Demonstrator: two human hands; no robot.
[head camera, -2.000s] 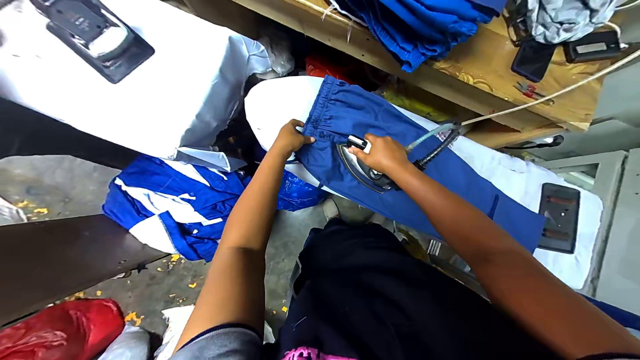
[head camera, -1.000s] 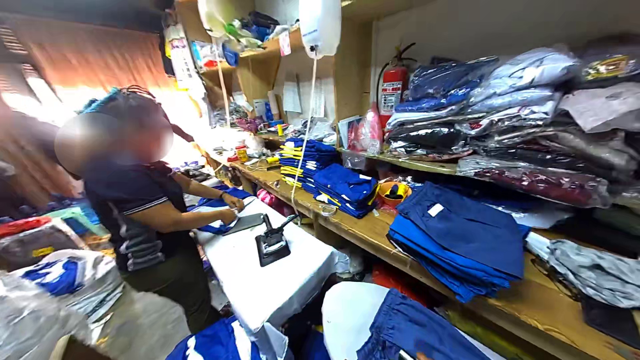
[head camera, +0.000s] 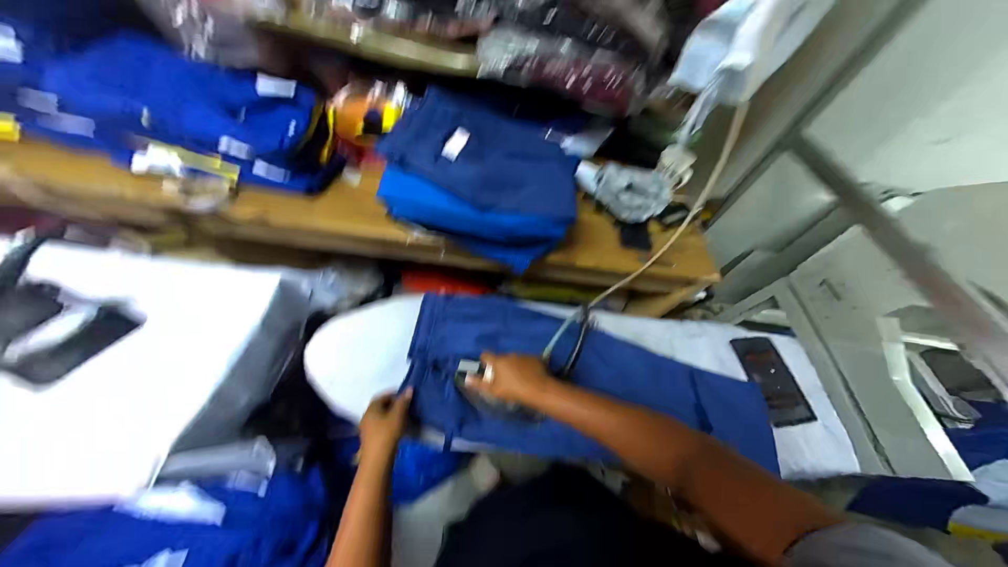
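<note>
Blue trousers (head camera: 646, 378) lie lengthwise over a white-covered ironing board (head camera: 354, 354), waistband towards its rounded end. My right hand (head camera: 512, 378) is closed round the handle of a steam iron (head camera: 488, 398), which rests on the trousers below the waistband. A hose and a dark cord run up from the iron. My left hand (head camera: 386, 421) pinches the near edge of the waistband. Blur hides the iron's outline and the fine detail of my fingers.
A dark flat iron rest (head camera: 780, 382) lies at the board's right end. Behind the board, a wooden shelf (head camera: 346, 220) bears folded blue garments (head camera: 488, 173). A white-covered table (head camera: 197, 331) stands at left, with blue clothing (head camera: 260, 520) below it. A grey metal frame (head camera: 835, 315) stands at right.
The view has swung down from the room and the other person, back to the ironing board. Compared with two seconds ago, my left hand is lower along the waistband edge.
</note>
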